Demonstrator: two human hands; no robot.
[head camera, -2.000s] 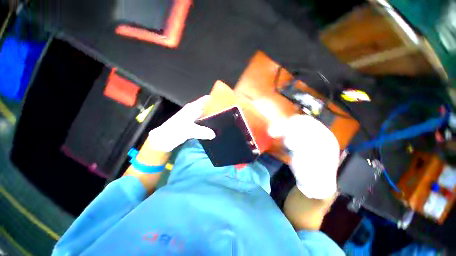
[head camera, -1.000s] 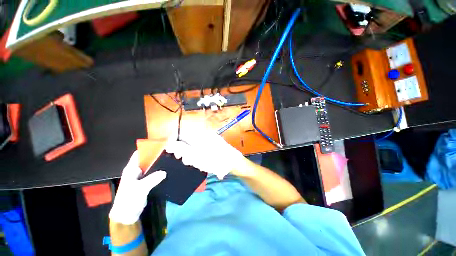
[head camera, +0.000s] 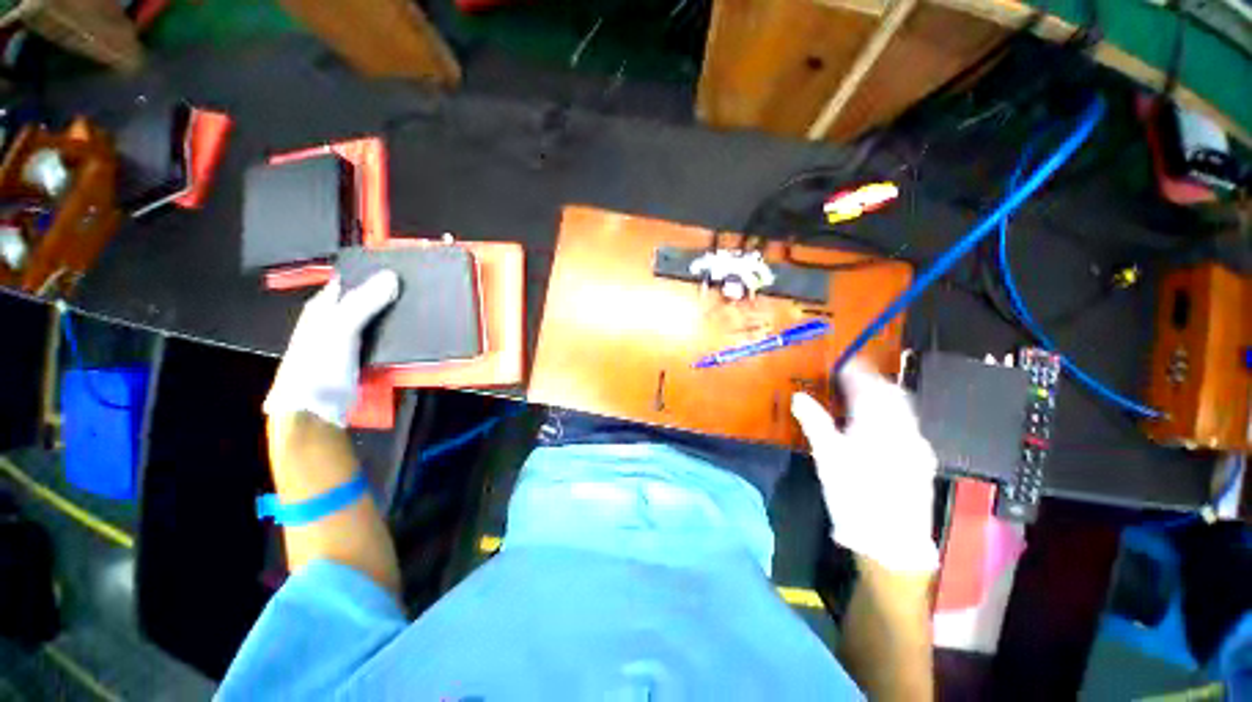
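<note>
A flat black set-top box (head camera: 429, 309) lies on an orange-red foam pad (head camera: 503, 313) left of the orange work board (head camera: 604, 295). My left hand (head camera: 327, 343), gloved in white, holds this box at its left edge, thumb on top. My right hand (head camera: 868, 460), also gloved and slightly blurred, is at the board's right front corner with thumb and fingers apart, by the blue Ethernet cable (head camera: 947, 258). Another set-top box (head camera: 965, 409) lies just right of it; whether the fingers touch the cable is unclear.
The connector jig (head camera: 796, 279) and a blue marker pen (head camera: 763, 344) lie on the board. A remote control (head camera: 1030, 432) lies across the right box. Another box (head camera: 297, 213) on foam is at left. RCA plugs (head camera: 861, 202) lie behind the board. An orange test box (head camera: 1204, 357) stands far right.
My left hand has moved left with the box, which now lies on a foam pad. My right hand has left the box and moved right, near the blue cable. The view has shifted left.
</note>
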